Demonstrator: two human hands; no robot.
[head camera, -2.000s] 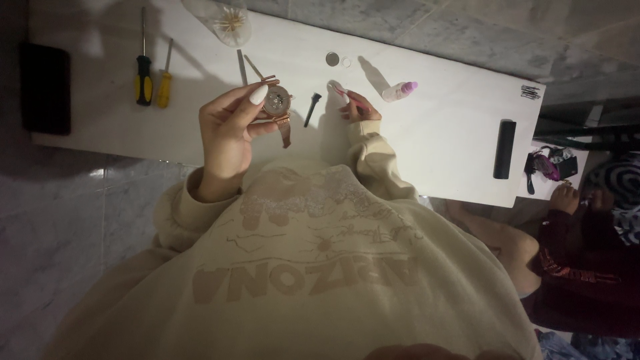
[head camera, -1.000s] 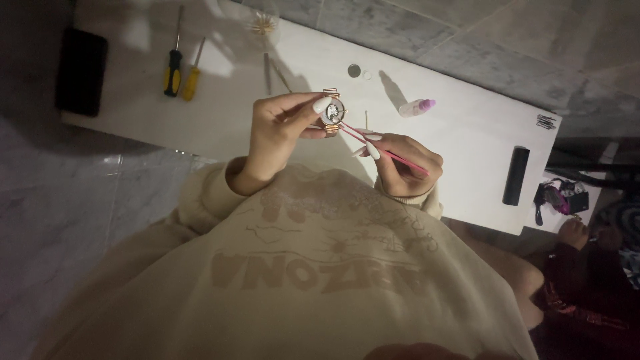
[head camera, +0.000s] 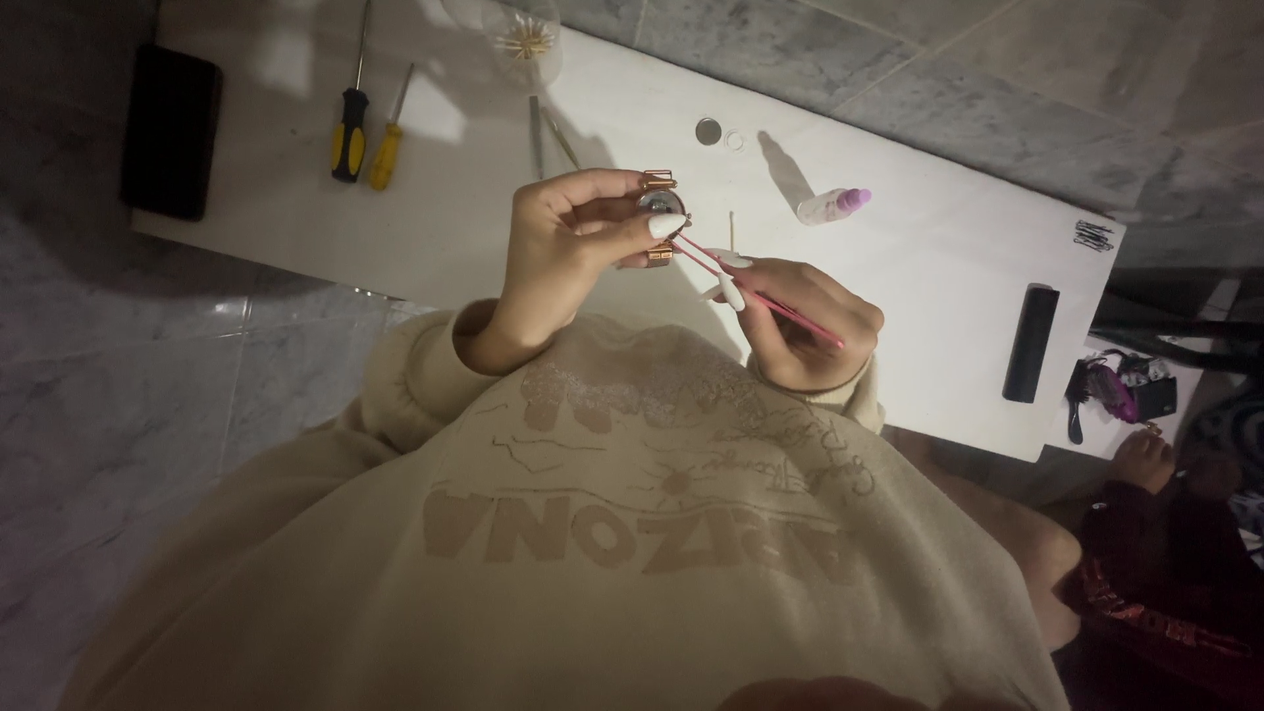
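My left hand (head camera: 583, 232) holds a rose-gold wristwatch (head camera: 660, 201) with its round case showing between thumb and fingers; part of its band is hidden. In my right hand (head camera: 812, 321) is a pair of pink tweezers (head camera: 790, 314), its tips at the lower edge of the watch case beside my left thumb. Whether the tips grip anything cannot be seen. Beyond the hands lie a round metal disc (head camera: 708, 131) and a thin pale ring (head camera: 735, 141). A thin stick (head camera: 732, 230) lies just above my right fingers.
On the white table (head camera: 938, 286) are a black phone (head camera: 171, 131), two yellow-handled screwdrivers (head camera: 349, 136), two thin tools (head camera: 536, 136), a clear cup of sticks (head camera: 523, 41), a small purple-capped bottle (head camera: 834, 205) and a black bar (head camera: 1031, 343). Another person's hand (head camera: 1144, 459) is at far right.
My right hand, empty-looking near the table two seconds ago, now holds pink tweezers and has come to the watch. A dark small tool seen earlier between the hands no longer shows.
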